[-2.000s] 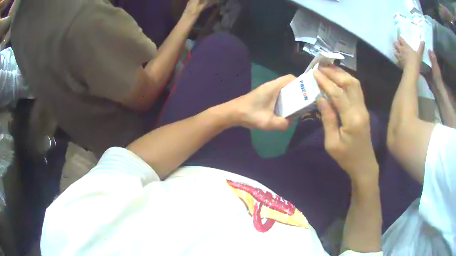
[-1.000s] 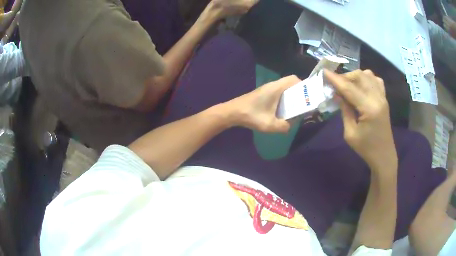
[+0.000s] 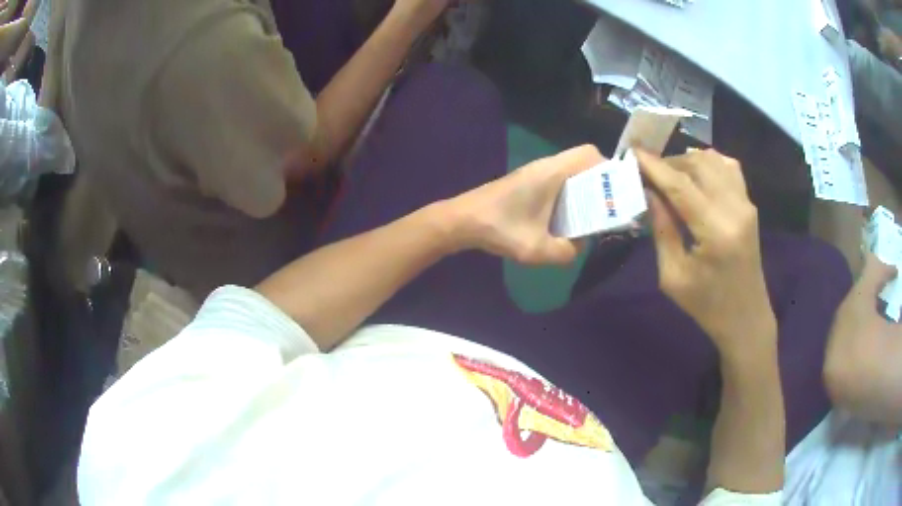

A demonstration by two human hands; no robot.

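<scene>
A white retail box (image 3: 599, 202) with blue and red lettering is held above my lap, its open end towards the right. My left hand (image 3: 514, 208) is wrapped around the box's far end. A white end flap (image 3: 650, 130) stands up from the open end. My right hand (image 3: 707, 222) is at the open end, thumb and index finger touching the edge of the box by the flap. Its other fingers are curled. The inside of the box is hidden.
A pale table (image 3: 722, 49) is at the upper right. Loose printed sheets (image 3: 833, 148) hang over its edge, and more papers (image 3: 643, 74) lie below it. A person in a brown shirt (image 3: 188, 99) sits close at left. Another person's arm (image 3: 860, 336) holds papers at far right.
The cloudy white pouch seen at the box's open end no longer shows there. My right hand has moved slightly left against the box, and the flap stands more upright. The neighbour's arm at right has come in with papers.
</scene>
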